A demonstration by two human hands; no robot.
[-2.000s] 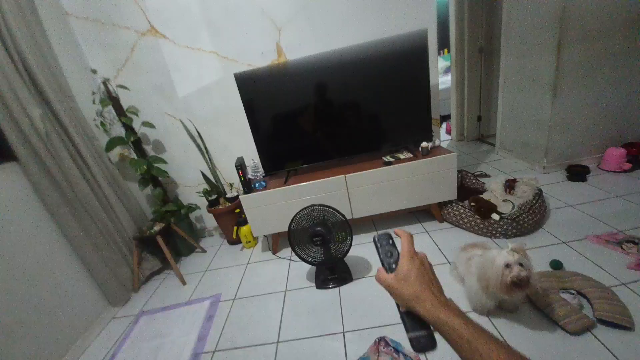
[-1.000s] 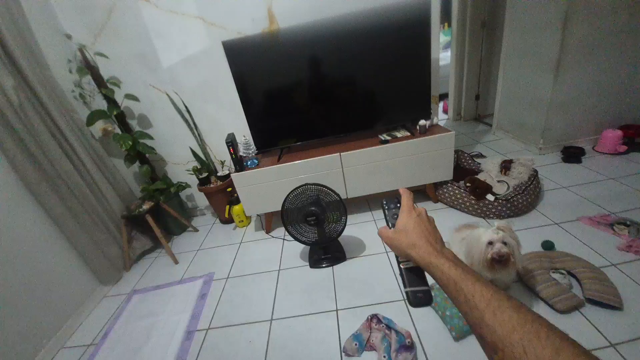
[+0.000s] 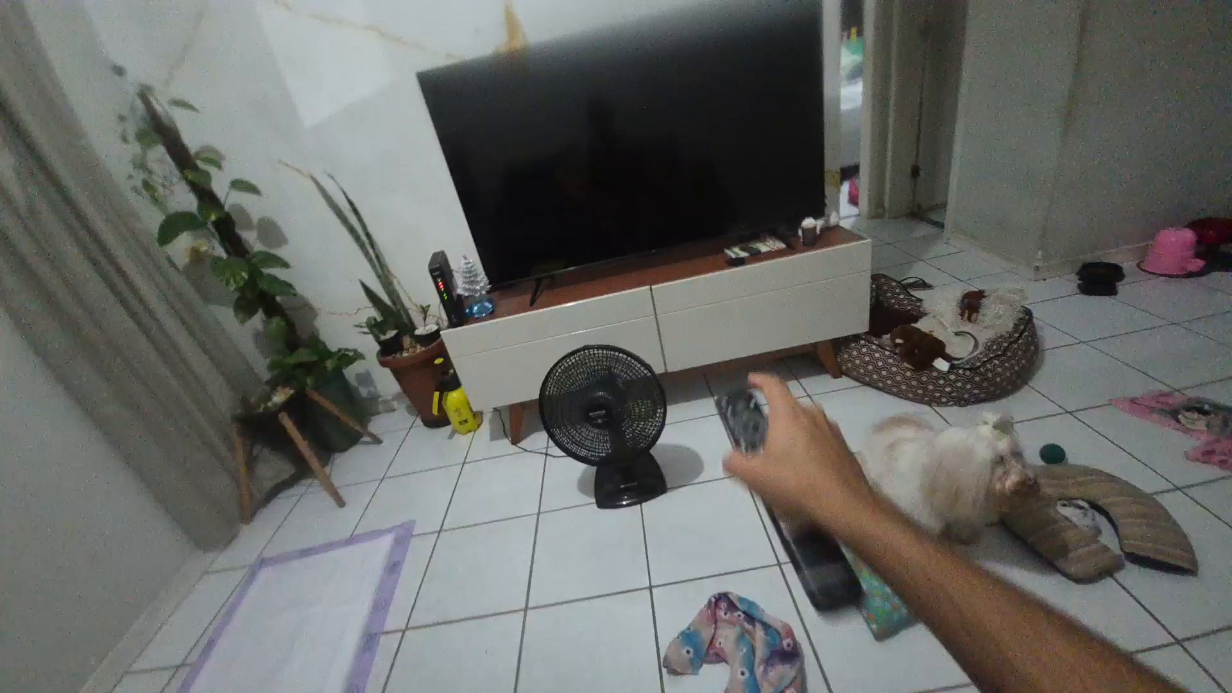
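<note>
My right hand [image 3: 804, 457] is closed around a long black remote control [image 3: 813, 568]. The remote's upper end tilts toward the television, and its lower end sticks out below my palm. Hand and remote are slightly blurred. Beyond them, a large flat television [image 3: 635, 144] with a dark screen stands on a white and brown TV cabinet [image 3: 770, 289]. A black table fan [image 3: 603, 414] stands on the tiled floor, left of the remote. My left hand is out of view.
A white dog [image 3: 943, 472] stands right of my hand beside a curved striped cushion [image 3: 1155, 520]. Behind it lies a patterned pet bed [image 3: 943, 380]. A printed cloth [image 3: 736, 645] and a purple-edged pad [image 3: 395, 568] lie on the floor. Potted plants [image 3: 414, 371] stand at left.
The dog's head has turned to the right; a second ago it faced the camera. The remote remains in my right hand.
</note>
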